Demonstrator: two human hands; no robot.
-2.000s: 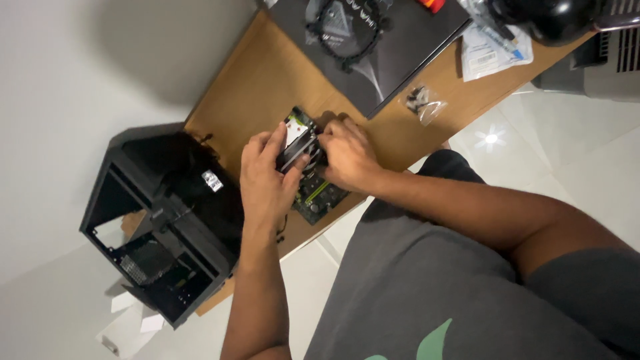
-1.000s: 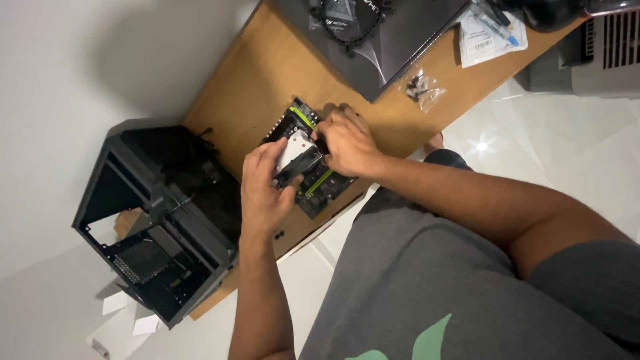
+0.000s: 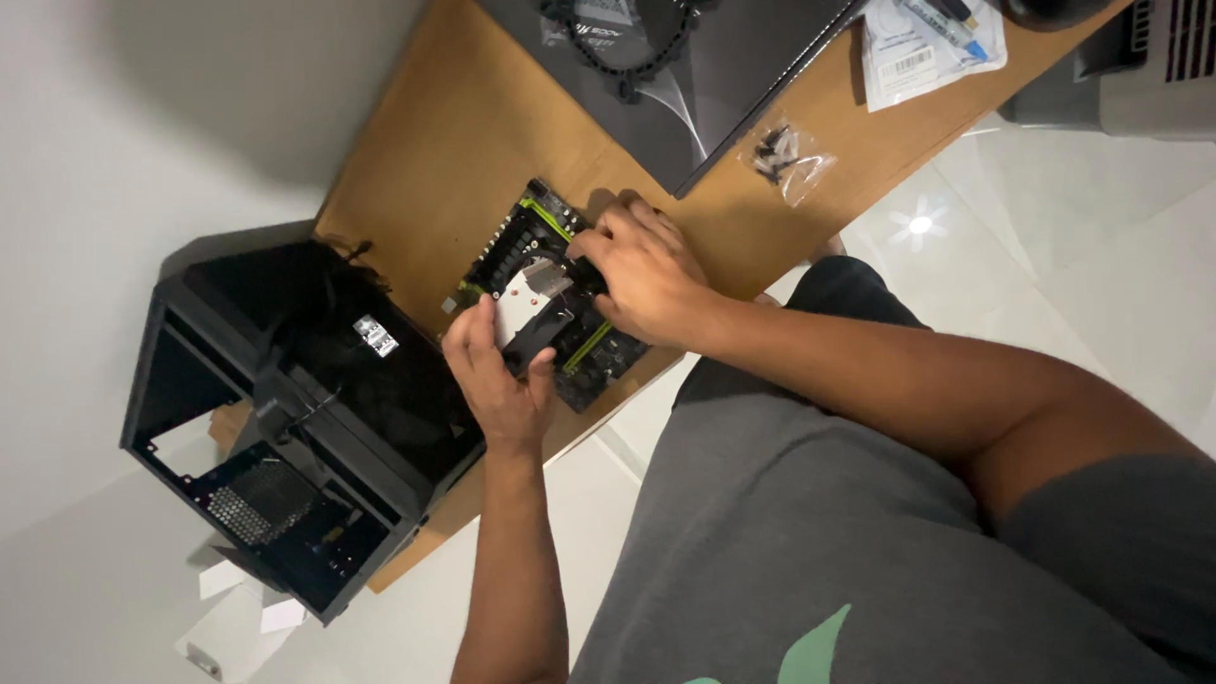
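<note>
A black motherboard (image 3: 594,366) with green slots lies on the wooden table. Above its middle is a CPU cooler with a white top plate (image 3: 518,304), metal fins and a black fan side. My left hand (image 3: 499,389) grips the cooler between thumb and fingers at its lower left end. My right hand (image 3: 651,271) is bent over the board's right side, fingertips beside the cooler; what they touch is hidden. Whether the cooler rests on the board cannot be told.
An open black computer case (image 3: 285,399) stands at the left. Across the table (image 3: 456,123), a large black box (image 3: 655,114) carries a black ring-shaped part (image 3: 622,71). Nearby lie a small clear bag of screws or fittings (image 3: 784,161) and a white packet (image 3: 917,62).
The cooler's white plate has shifted down and left in the view, and more of the motherboard shows around it. Both hands remain close to the board.
</note>
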